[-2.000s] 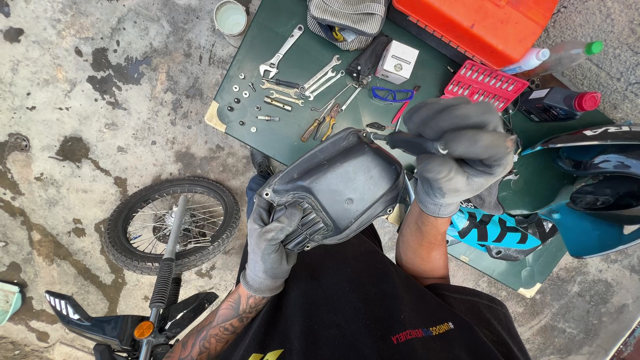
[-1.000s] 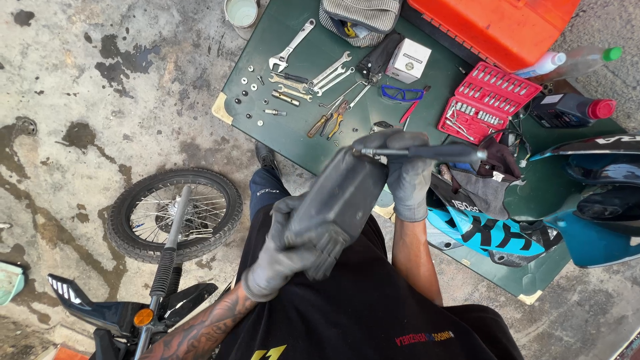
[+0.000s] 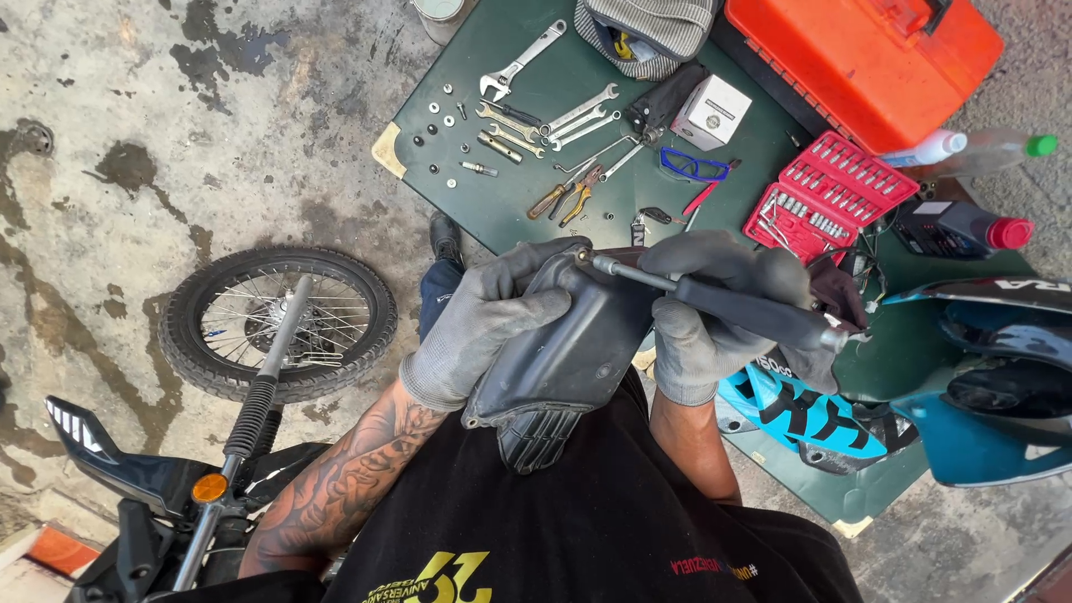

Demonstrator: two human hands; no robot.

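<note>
My left hand (image 3: 494,322), in a grey work glove, grips the left side of a black plastic cover (image 3: 557,356), its thumb flat on the face. The cover is tilted in front of my torso, with a ribbed part at its lower end. In my gloved right hand (image 3: 720,310) is a socket driver with a black handle (image 3: 745,310). Its metal socket end meets the small fastener at the cover's top corner (image 3: 584,255). My right fingers are somewhat blurred, and part of the cover's right side is hidden behind them.
On the green table (image 3: 452,197) lie an adjustable wrench (image 3: 523,59), several spanners (image 3: 582,109), pliers (image 3: 580,197), a red socket set (image 3: 825,193) and an orange toolbox (image 3: 871,67). Blue fairings (image 3: 804,410) lie at the right. A motorcycle wheel (image 3: 188,335) stands at the left.
The cover has turned in my hands, and my left hand has moved up its left side. The driver, pointing right of the cover one second ago, now has its socket end at the corner fastener.
</note>
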